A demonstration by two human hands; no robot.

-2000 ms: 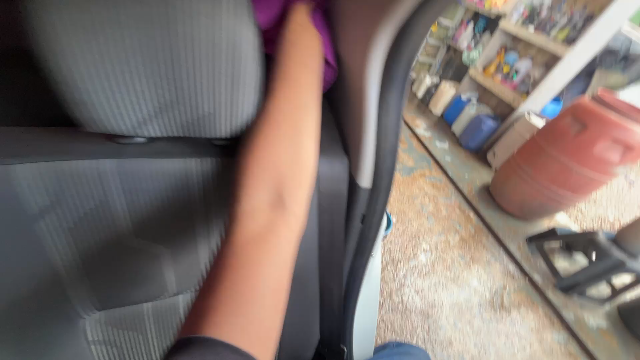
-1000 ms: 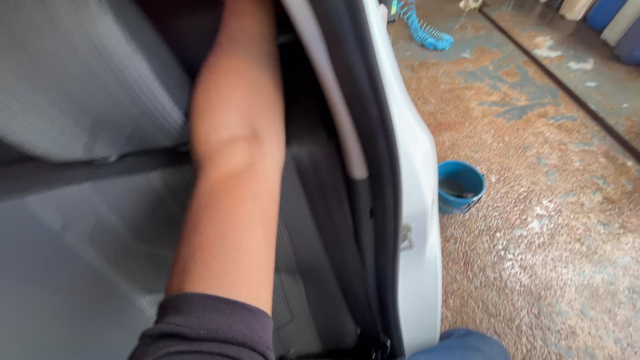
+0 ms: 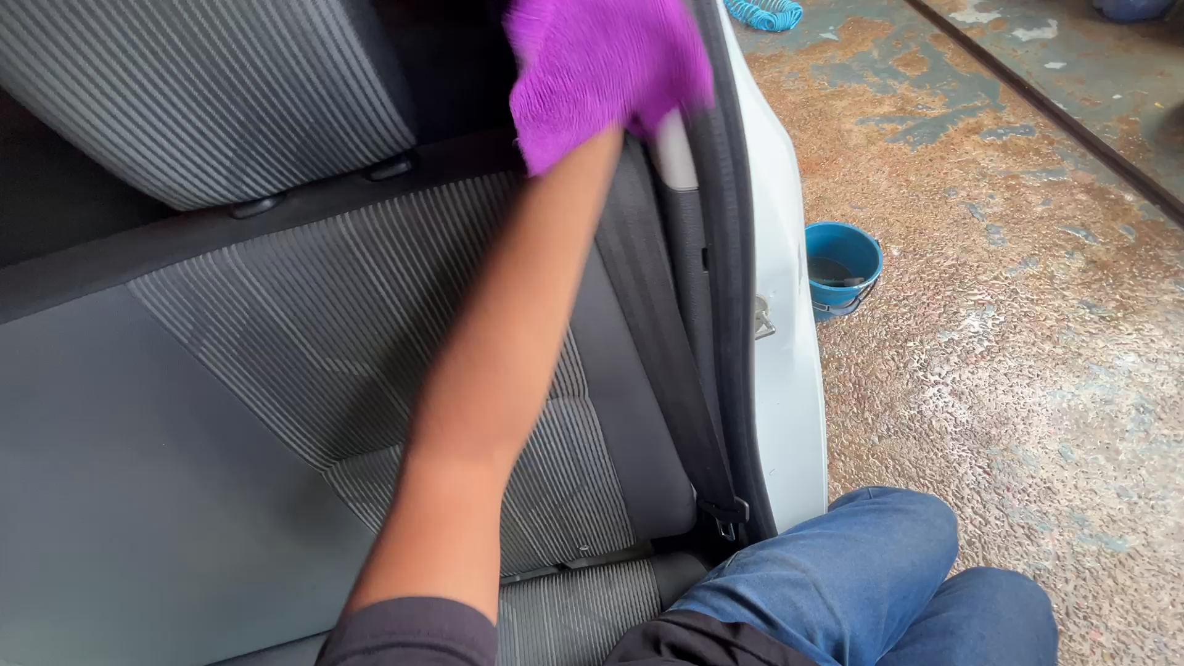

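A purple microfibre cloth (image 3: 601, 69) covers my left hand (image 3: 610, 134) at the top of the head view; the fingers are hidden beneath it. My left hand holds the cloth against or close to the pale pillar trim (image 3: 677, 153) beside the door opening. Below it, the dark seat belt (image 3: 661, 324) runs down along the side of the striped rear seat backrest (image 3: 370, 305). A striped headrest (image 3: 222, 102) stands to the left. My bare forearm crosses in front of the backrest. My right hand is out of view.
The black door seal (image 3: 735, 277) and white car body edge (image 3: 786, 370) border the opening. Outside, a blue bucket (image 3: 844, 268) stands on the worn floor (image 3: 999, 370), with a blue coiled hose (image 3: 766, 13) farther off. My jeans-covered knees (image 3: 869, 564) are at lower right.
The purple cloth, partly visible at first and out of view one second ago, shows again at the top. The view has shifted, bringing my knees further in.
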